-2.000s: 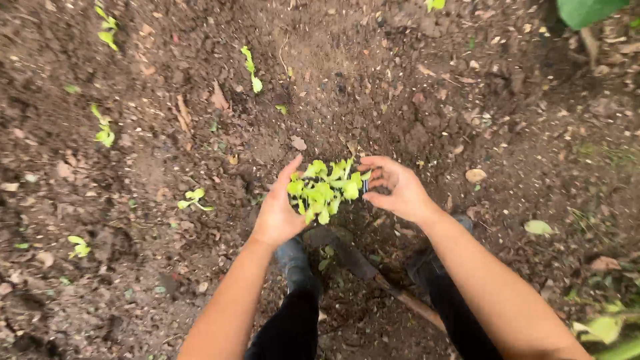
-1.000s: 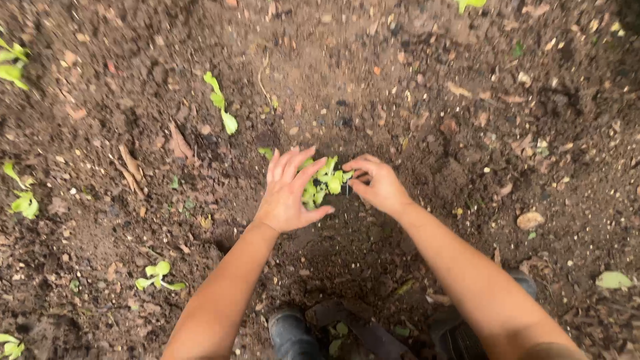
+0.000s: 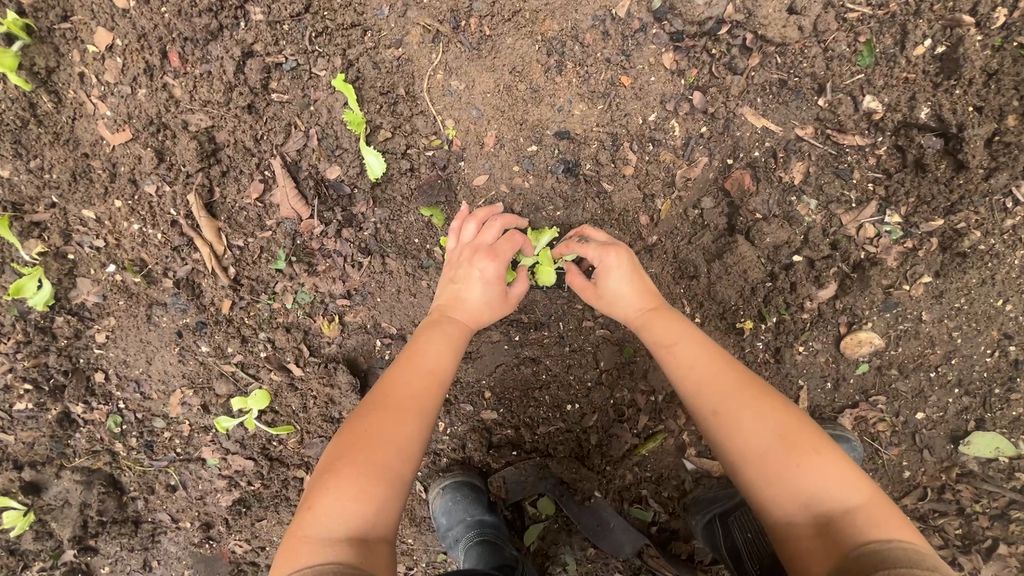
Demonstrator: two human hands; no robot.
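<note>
Light green lettuce seedlings [image 3: 545,266] stand in a small black tray [image 3: 549,280] on the brown soil, between my two hands. My left hand [image 3: 482,268] lies over the tray's left part, its fingers spread and bent above the leaves, hiding much of it. At the right end, my right hand [image 3: 606,270] has its thumb and fingertips pinched about a seedling's leaf or stem. The roots and most of the tray's cells are hidden.
Separate seedlings stand in the soil at upper left [image 3: 358,126], lower left [image 3: 251,413] and the left edge [image 3: 32,288]. Near the bottom are a dark boot [image 3: 472,516], another boot [image 3: 732,528] and a dark metal tool blade [image 3: 596,520]. Dry leaves [image 3: 290,190] litter the ground.
The tray of seedlings was held up between both hands and now rests on the soil farther from the boots. My left hand has moved over it. The view has shifted closer to the ground.
</note>
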